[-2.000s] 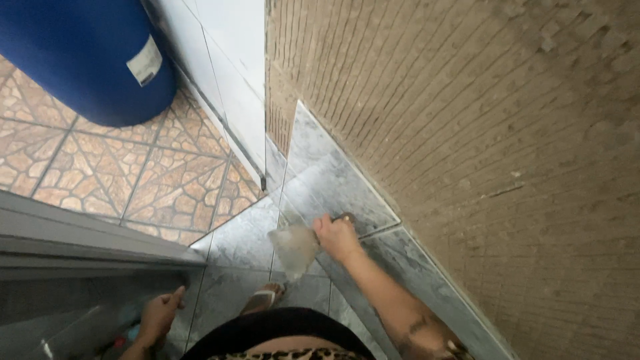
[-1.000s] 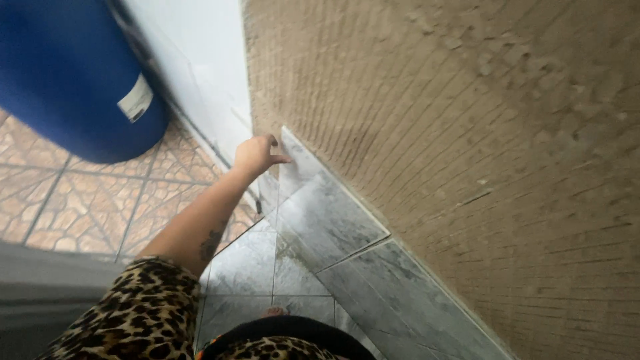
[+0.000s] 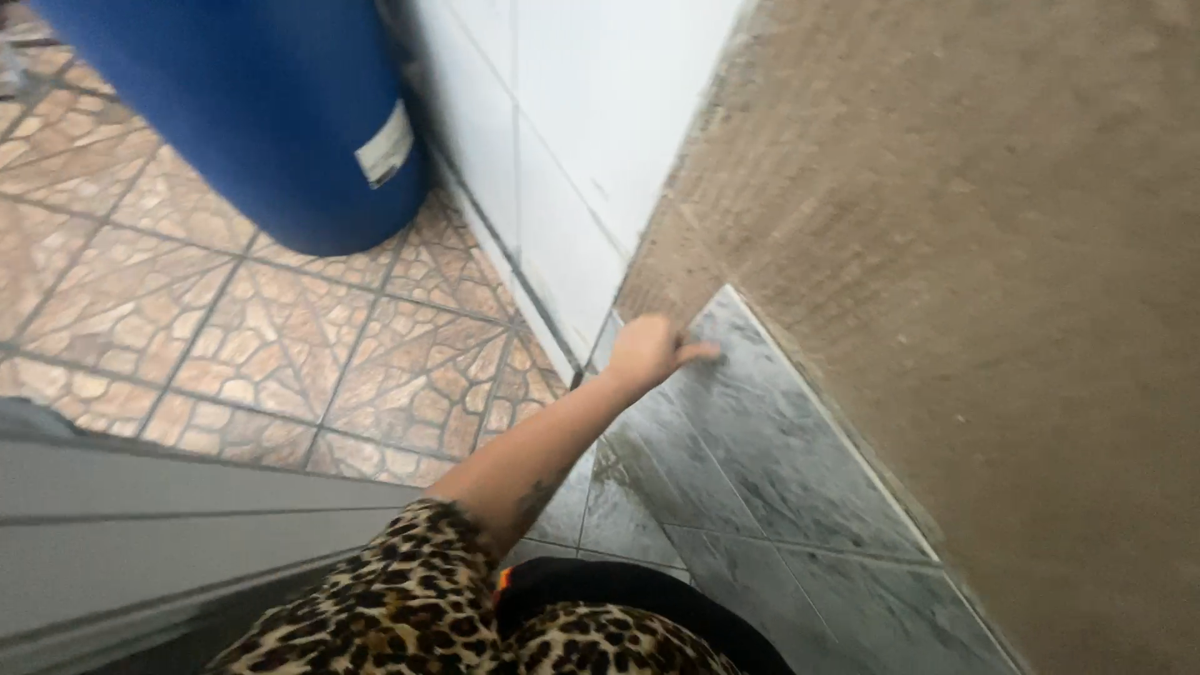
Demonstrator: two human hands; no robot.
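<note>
My left hand [image 3: 656,352] reaches across to the corner by the lower wall. Its thumb points right over the face of a grey marbled wall tile [image 3: 797,431], and its fingers are curled at the tile's left edge. Whether they grip anything there is hidden. Above the tile, the wall carries brown combed mortar [image 3: 937,234]. My right hand is out of view.
A blue plastic barrel [image 3: 272,122] stands on stone-pattern floor tiles [image 3: 262,337] at the upper left. White wall tiles [image 3: 553,122] meet the mortar wall at the corner. A grey panel [image 3: 187,534] runs along the lower left.
My right hand, seen two seconds ago with a putty knife, has left the view. My left hand has moved from the lower left up to the corner. The view has shifted closer to the wall.
</note>
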